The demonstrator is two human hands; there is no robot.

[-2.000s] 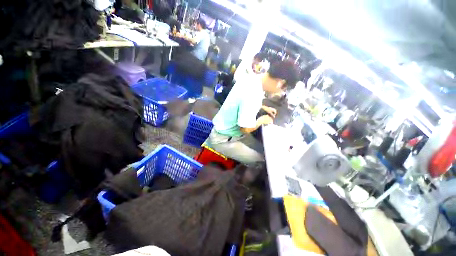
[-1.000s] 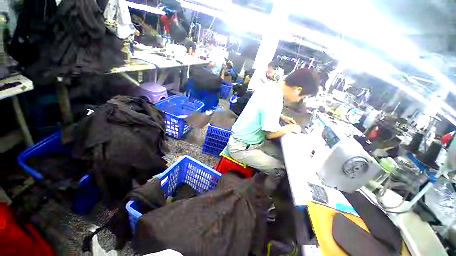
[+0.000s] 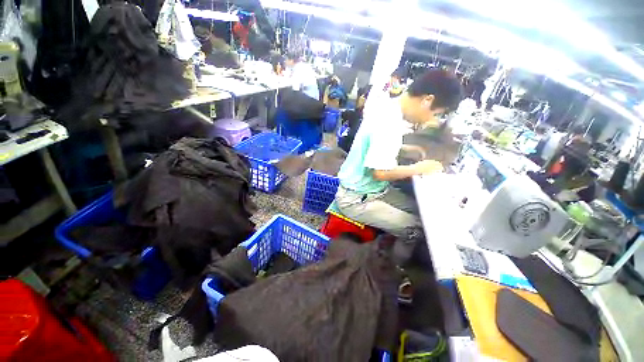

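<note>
Neither of my hands shows. A large limp dark cloth [image 3: 311,307] lies nearest in front of me, draped over a blue lattice basket [image 3: 300,237] on the floor. Smaller flat dark cut panels [image 3: 540,325] lie on a tan board [image 3: 480,307] at the lower right. A pale rounded shape, which I cannot identify, is cut off by the bottom edge.
A big heap of dark cloth [image 3: 194,194] fills another blue basket at left. A red plastic object [image 3: 35,329] is at the lower left. A person [image 3: 378,155] sits at a white table [image 3: 431,226] with a sewing machine [image 3: 519,212]. More blue baskets stand behind.
The view has swung left, so the baskets, seated person and panels sit further right in the picture. More of the red object and a table at the left edge show. My hands stay out of view.
</note>
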